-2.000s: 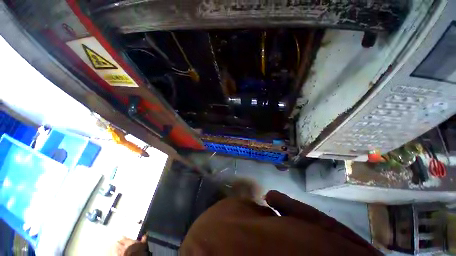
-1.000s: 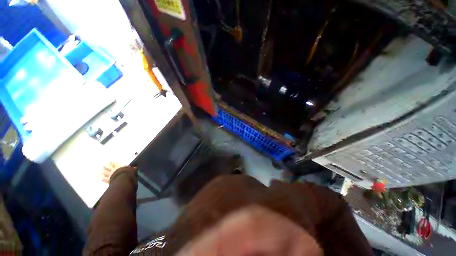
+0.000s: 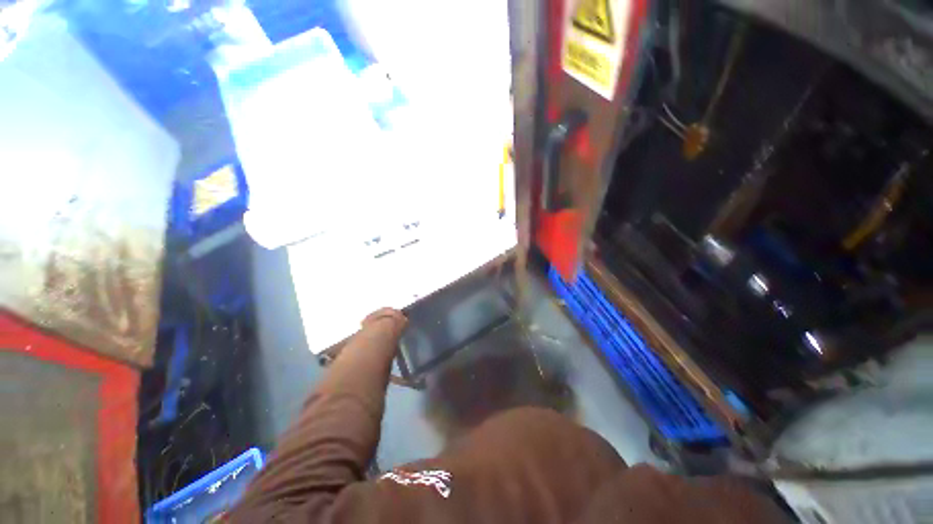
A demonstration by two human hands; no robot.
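Observation:
My left hand (image 3: 387, 318) rests at the front edge of the white-topped table (image 3: 343, 297). Its fingers are lost in glare, so I cannot tell their pose. Beyond it, small dark-looking parts (image 3: 393, 239) lie on the table with a thin flat bar (image 3: 397, 249) beside them. A yellow-handled tool (image 3: 503, 182) lies at the table's right edge, by the machine door. My right hand is not in view; only the brown sleeve shows at the bottom.
The red machine door (image 3: 561, 241) with a black handle stands right of the table. The dark mould area (image 3: 757, 235) is open beyond it. A blue crate (image 3: 639, 363) sits below. An overexposed blue tray (image 3: 233, 97) is on the table. Another blue crate (image 3: 210, 486) is at bottom left.
The view has swung left, so the table and machine door have moved right in the picture. A red-and-grey machine has appeared at left. My left hand stays at the table edge.

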